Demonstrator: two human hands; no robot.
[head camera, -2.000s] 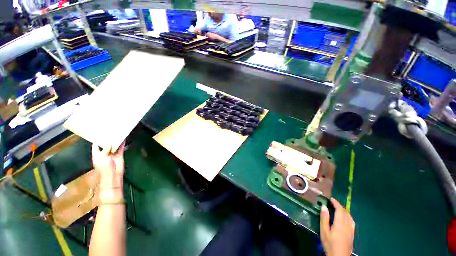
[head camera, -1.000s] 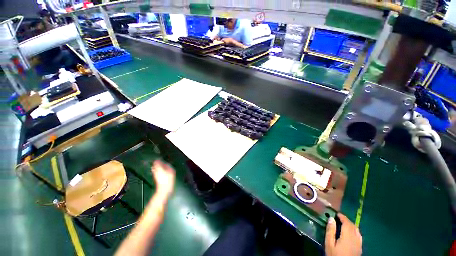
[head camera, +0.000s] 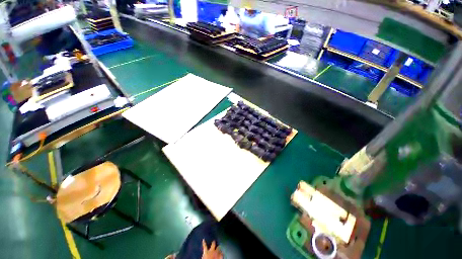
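A cardboard sheet (head camera: 207, 169) lies on the green bench with rows of black parts (head camera: 256, 130) on its far right half; its near half is bare. An empty cardboard sheet (head camera: 177, 106) lies to its left. The press base (head camera: 298, 233) is at lower right, with the pale fixture (head camera: 324, 210) and white ring (head camera: 324, 245) on it. The press head (head camera: 415, 202) is blurred at the right edge. My left hand (head camera: 212, 251) is small and cut off at the bottom edge, over my dark-clothed leg, fingers apart, nothing visible in it. My right hand is out of view.
A round brown stool (head camera: 90, 191) stands on the floor at left. A dark conveyor belt (head camera: 324, 114) runs behind the bench. Loaded boards (head camera: 261, 46), a person (head camera: 258, 23) and blue bins (head camera: 377, 53) are beyond it. A blue tray (head camera: 109, 41) sits far left.
The empty sheet, first held up in my left hand, now lies on the bench. My left hand has moved down to my leg. My right hand has left view from the base corner. The view has shifted.
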